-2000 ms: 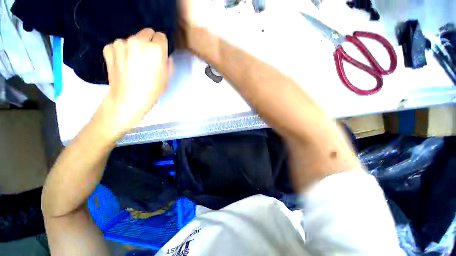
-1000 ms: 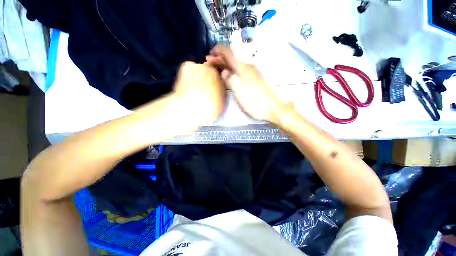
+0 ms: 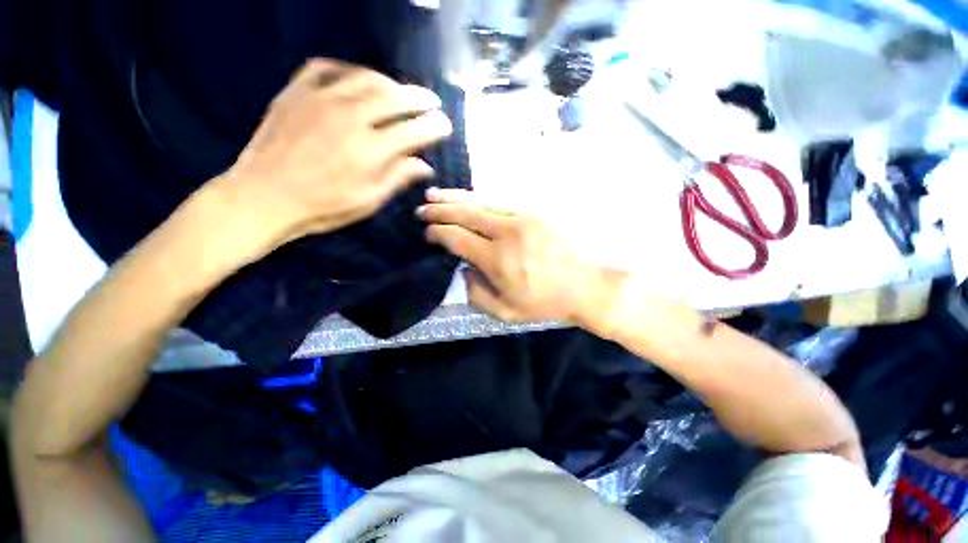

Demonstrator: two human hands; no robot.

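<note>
The black garment lies over the left part of the white sewing table and hangs a little over its front edge. My left hand lies on top of the garment with its fingers spread, pointing right. My right hand rests at the garment's right edge, fingertips touching the cloth; whether it pinches the cloth is not clear. The metal machine parts are blurred, just beyond the garment's right edge.
Red-handled scissors lie on the table at the right. Black scraps and dark small tools lie further right. Below the edge are dark cloth, a blue crate, a clear plastic bag and a cardboard box.
My hands were together beside the garment and are now apart. My left hand has moved left onto the cloth. The garment now reaches nearer, over the table's front edge.
</note>
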